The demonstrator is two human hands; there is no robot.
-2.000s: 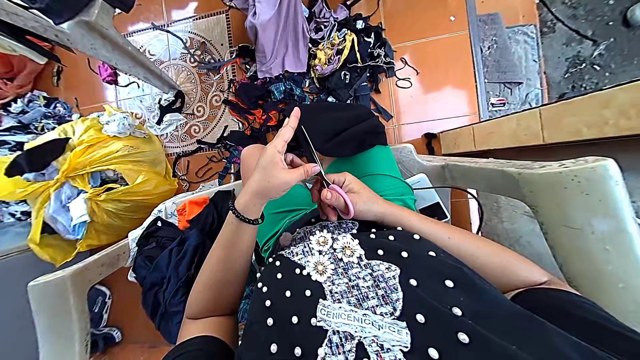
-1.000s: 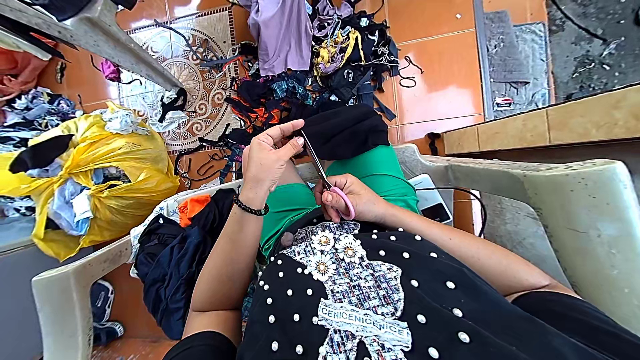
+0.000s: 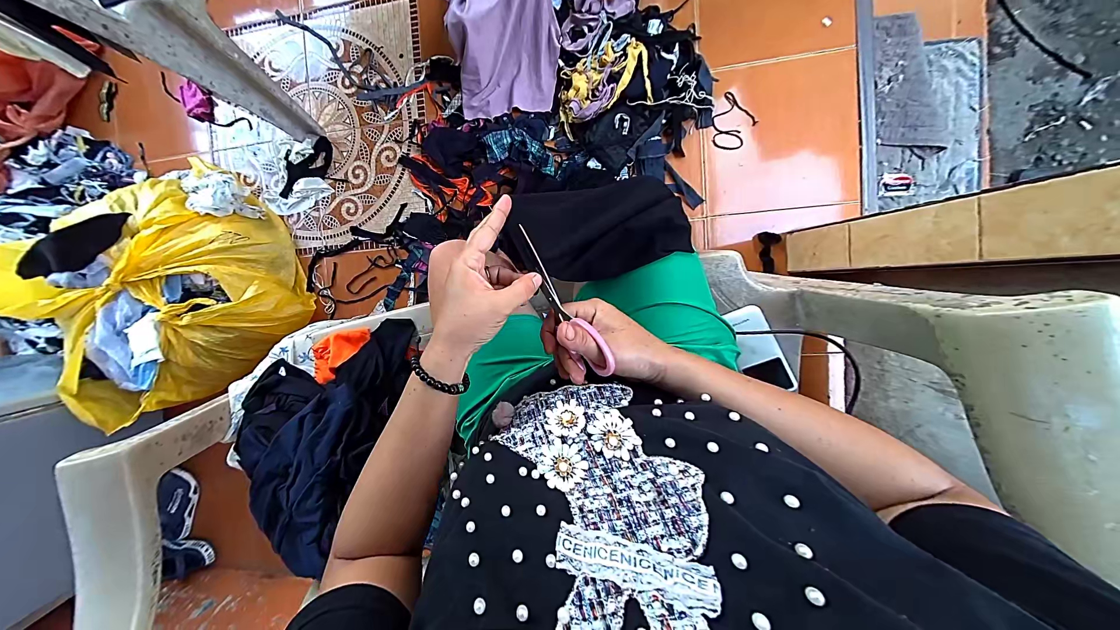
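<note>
My right hand (image 3: 604, 343) grips a pair of scissors with pink handles (image 3: 595, 347) in front of my waist, the metal blades pointing up and to the left. My left hand (image 3: 479, 297), with a black bead bracelet (image 3: 437, 374) at its wrist, is raised just left of the blades. Its index finger points up and its thumb reaches toward the blades; I see nothing clearly held in it. Black cloth (image 3: 604, 227) lies over my knees beyond the hands, above green cloth (image 3: 669, 302) on my lap.
The arms of a plastic chair (image 3: 1041, 350) flank me. A yellow plastic bag (image 3: 210, 280) full of scraps stands at left, near dark clothes (image 3: 306, 472). Cloth strips (image 3: 647, 105) and a lilac cloth (image 3: 503, 52) lie on the tiled floor ahead. A phone (image 3: 768, 363) lies on the seat at right.
Between one second ago and now, my left index finger has straightened upward and the hand has opened. The scissors stay in my right hand.
</note>
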